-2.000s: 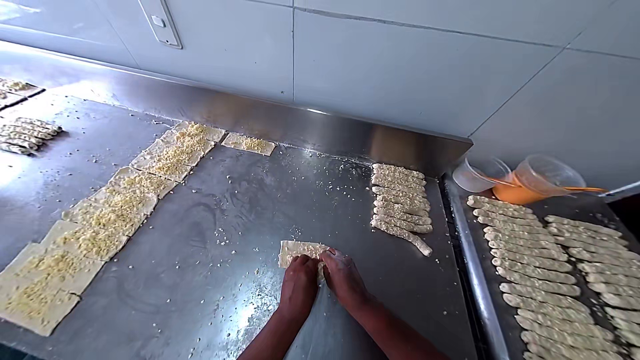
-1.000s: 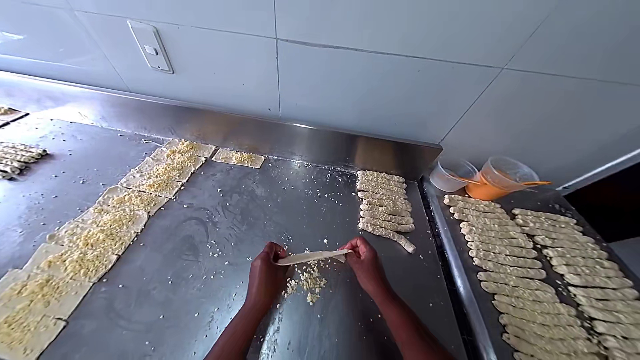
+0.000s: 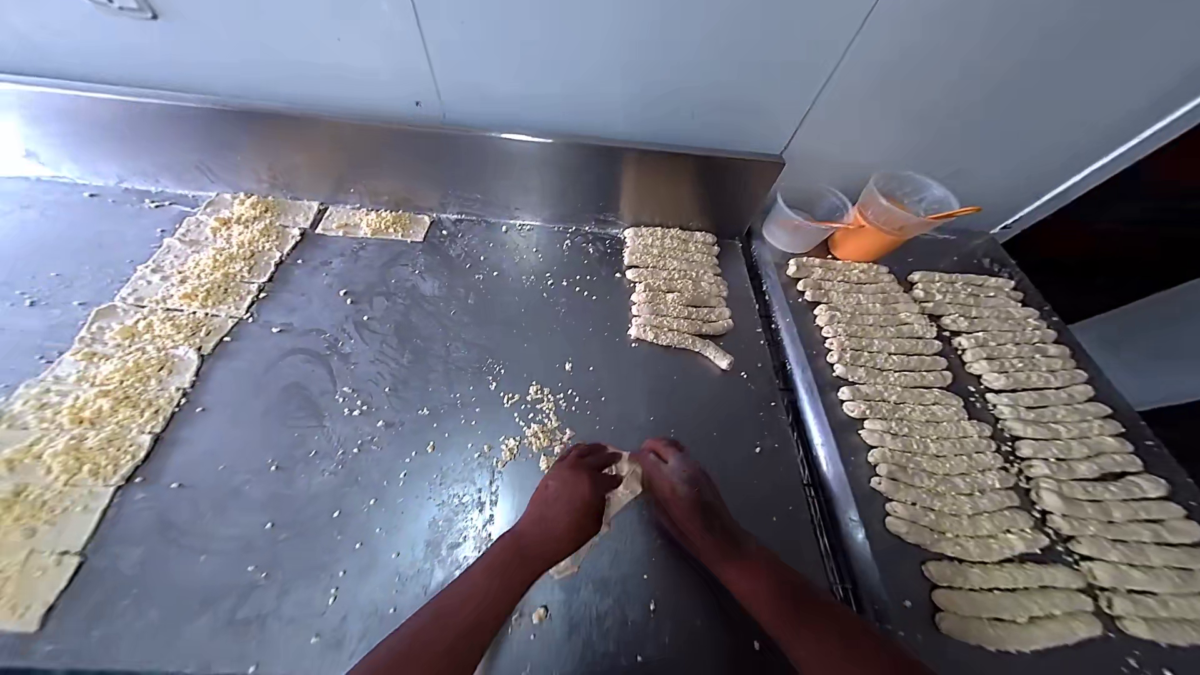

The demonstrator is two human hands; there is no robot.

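A piece of pale dough [image 3: 619,499] lies between my two hands near the front of the steel table, one end trailing down and left. My left hand [image 3: 572,497] pinches its upper edge with curled fingers. On the other side my right hand [image 3: 682,483] touches the dough's right edge; its fingertips are partly hidden, so its hold is unclear. Just beyond my left hand is a scatter of grated cheese-like crumbs [image 3: 539,427]. A stack of crumb-coated dough sticks [image 3: 675,281] lies farther back, against the rear ledge.
Overlapping dough pieces topped with crumbs [image 3: 122,375] run down the left, with one separate topped piece [image 3: 375,223] at the back. On the right, a dark tray [image 3: 834,469] bears two columns of dough sticks [image 3: 919,431]. Behind them stand a clear plastic cup [image 3: 804,217] and an orange-filled measuring cup [image 3: 877,220].
A second ago my hands held the dough strip stretched level above the crumbs; now they are closer together and the strip hangs slanting toward the front. Two seconds ago the dough lay on the table under my fingers.
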